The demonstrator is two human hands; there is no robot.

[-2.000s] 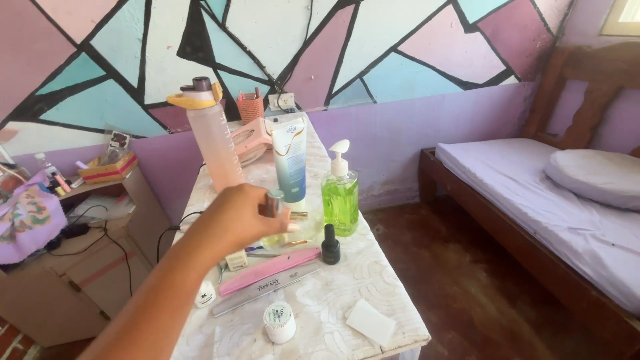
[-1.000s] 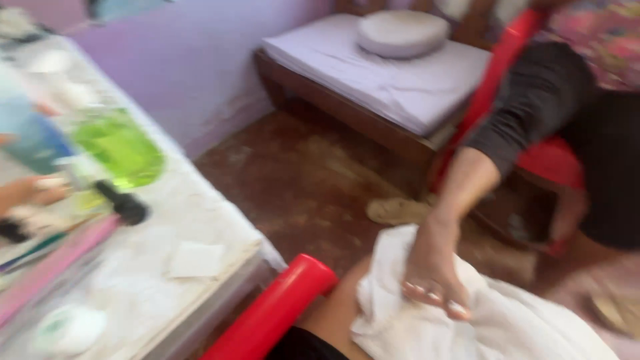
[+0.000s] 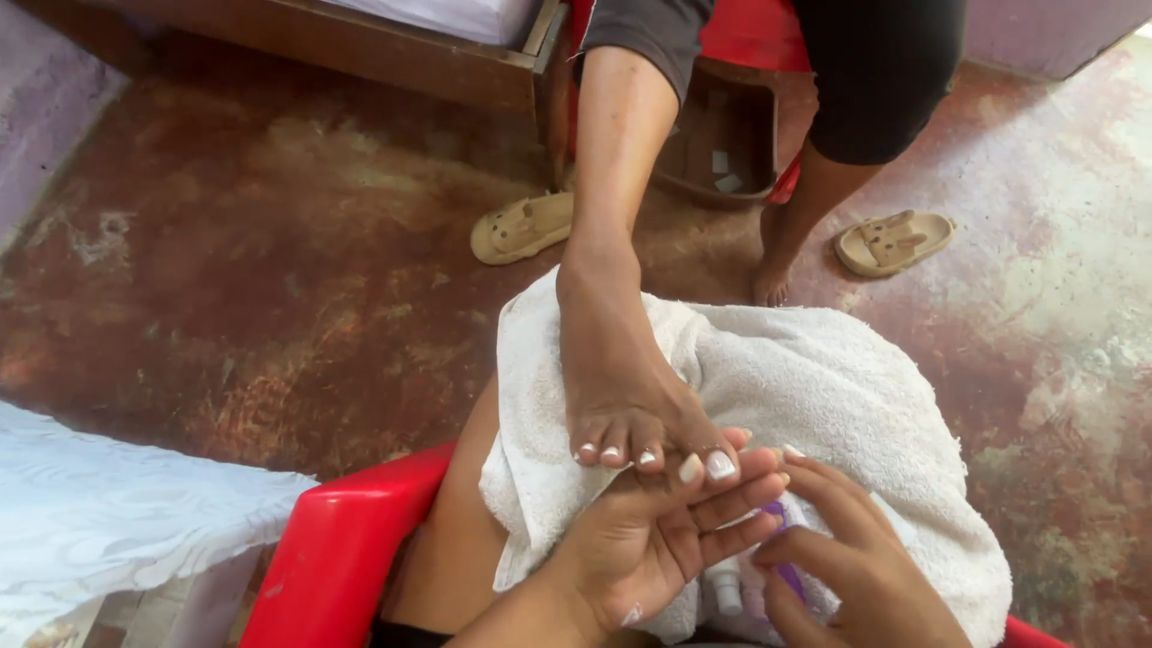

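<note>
Another person's bare foot (image 3: 625, 369), its toenails painted white, rests on a white towel (image 3: 810, 369) over my lap. My left hand (image 3: 670, 531) lies palm up at the toes, with its fingers spread beneath the big toe and no object in the palm. Close to its right, my right hand (image 3: 837, 558) has its fingers bent and apart; whether it holds something small is unclear. Partly hidden between and below the hands, a purple item (image 3: 788, 551) and a small white-capped bottle (image 3: 724, 585) lie on the towel.
A red plastic chair arm (image 3: 346, 549) and a cloth-covered table (image 3: 117, 513) are at my left. Beyond the towel are tan slippers (image 3: 891, 243), a brown basin (image 3: 720, 135), a wooden bed frame (image 3: 432, 63) and the other person's second foot (image 3: 772, 283).
The view has swung from the table down to my lap. My left hand was over the tabletop two seconds ago and is now at the foot's toes. My right hand has come into view.
</note>
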